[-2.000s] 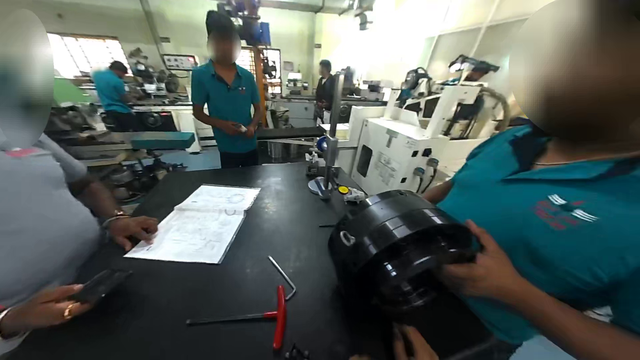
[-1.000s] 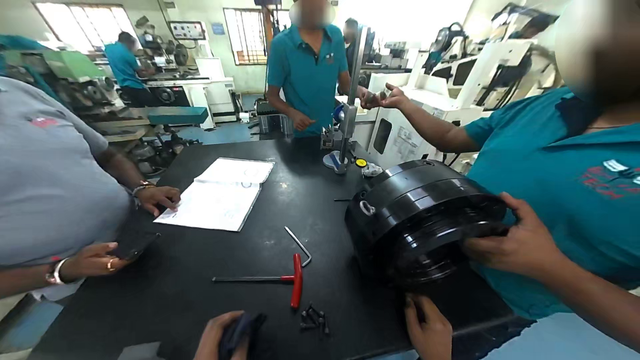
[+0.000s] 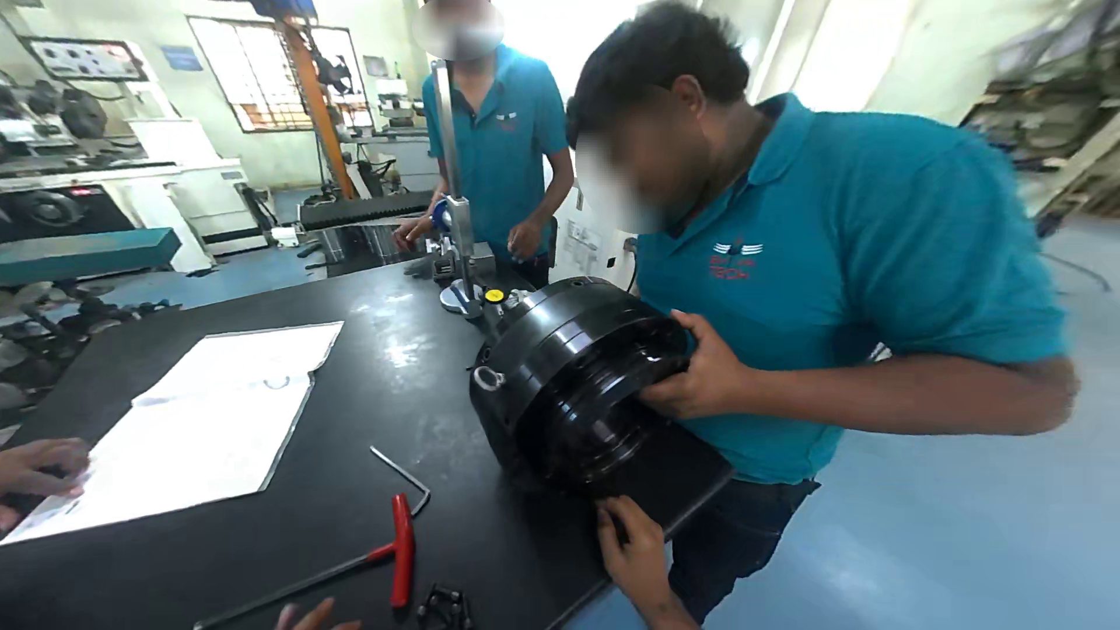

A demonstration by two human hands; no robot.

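My right hand [image 3: 637, 547] is at the lower edge of a large black cylindrical metal part [image 3: 577, 376], its fingertips at the rim; whether they grip anything is hidden. At the bottom edge, only the fingertips of my left hand [image 3: 317, 617] show. They are just below the shaft of a red T-handle hex key [image 3: 402, 551]. Several dark screws [image 3: 444, 605] lie right of that handle. An L-shaped hex key [image 3: 402, 479] rests above it. A co-worker's hand [image 3: 700, 372] holds the right rim of the black part.
An open paper drawing [image 3: 219, 411] lies at the left, with another person's hand [image 3: 44, 477] on it. A height gauge stand [image 3: 459, 219] rises at the table's [image 3: 367, 367] back. One co-worker [image 3: 787, 236] leans in at the right; another person [image 3: 516, 140] stands behind the table.
The co-worker at the right has bent over the black part, and that person's outstretched arm is no longer seen. My left hand, seen before with a dark object, is now mostly out of view. The view has shifted.
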